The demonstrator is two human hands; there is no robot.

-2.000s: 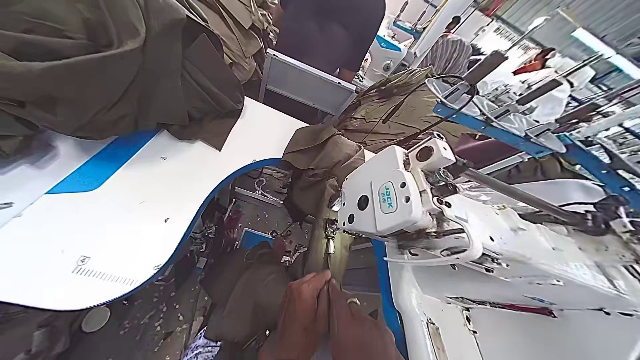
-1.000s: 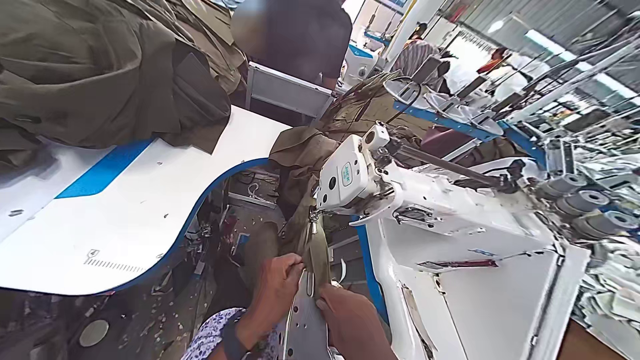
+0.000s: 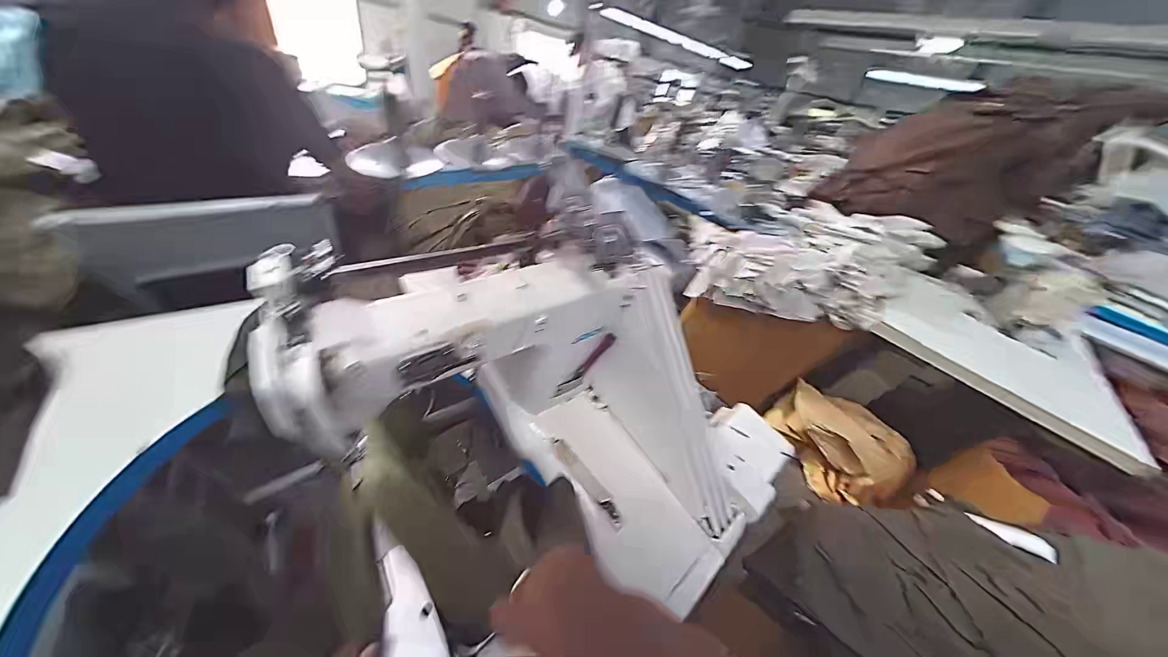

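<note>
The view is blurred. A white industrial sewing machine (image 3: 493, 319) stands in the middle, its head toward the left. Olive fabric (image 3: 420, 520) hangs below the head and runs down to the bottom edge. My right hand (image 3: 593, 607) is at the bottom centre, at the right edge of this fabric; whether its fingers grip it is unclear. Of my left hand (image 3: 367, 650) only what seems a fingertip shows at the bottom edge, by the fabric and a white metal arm (image 3: 411, 593) of the machine.
A white table with a blue edge (image 3: 119, 484) curves along the left. Behind it are a grey panel (image 3: 182, 237) and a person in dark clothing (image 3: 182, 109). To the right lie white cloth pieces (image 3: 794, 265), a crumpled tan bundle (image 3: 839, 443) and dark fabric (image 3: 922, 575).
The view has swung far to the right. My left hand, seen on the olive fabric a second ago, has almost left the frame at the bottom.
</note>
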